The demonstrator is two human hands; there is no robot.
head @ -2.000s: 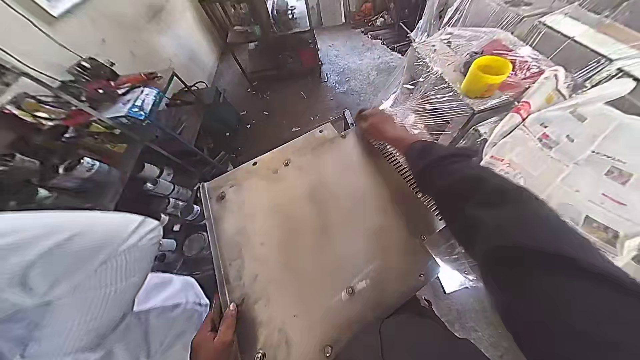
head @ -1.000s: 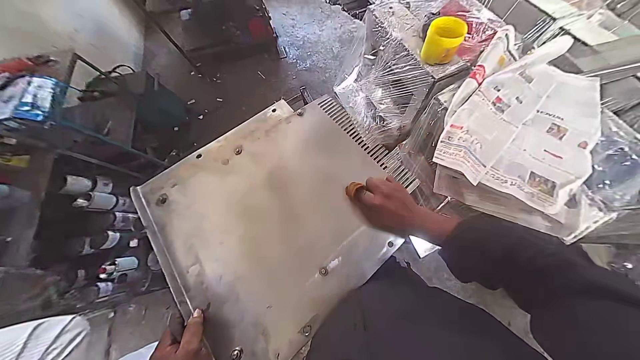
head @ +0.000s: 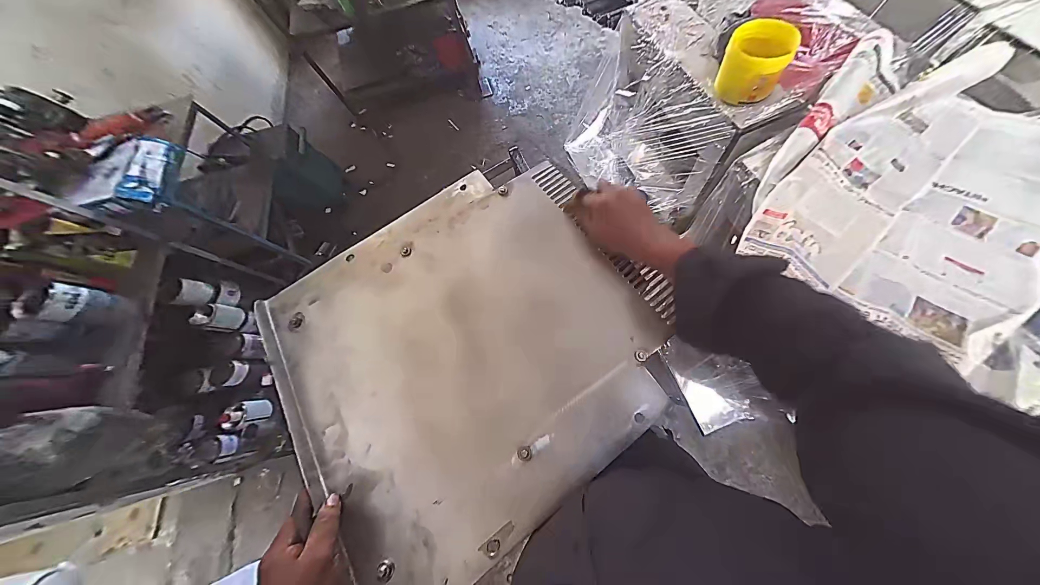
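Note:
A flat square metal panel (head: 471,349) with screws along its margins lies tilted in front of me. Along its far right side runs a slotted, comb-like strip (head: 650,284). My left hand (head: 309,540) grips the panel's folded edge at the lower left, thumb on top and fingers underneath. At the upper right, my right hand (head: 626,223) lies over the slotted strip with its fingers curled; whether it holds something is hidden. The right forearm is in a dark sleeve.
On the right are a yellow plastic container (head: 757,61), clear plastic wrap (head: 650,122) and newspaper sheets (head: 902,219). A shelf rack at the left holds bottles (head: 223,317) and a blue-and-white packet (head: 142,171). Debris dots the floor (head: 398,138).
My right hand was over the panel's face one second ago and is now at the slotted edge. My left hand keeps its hold on the lower left edge. The view has shifted.

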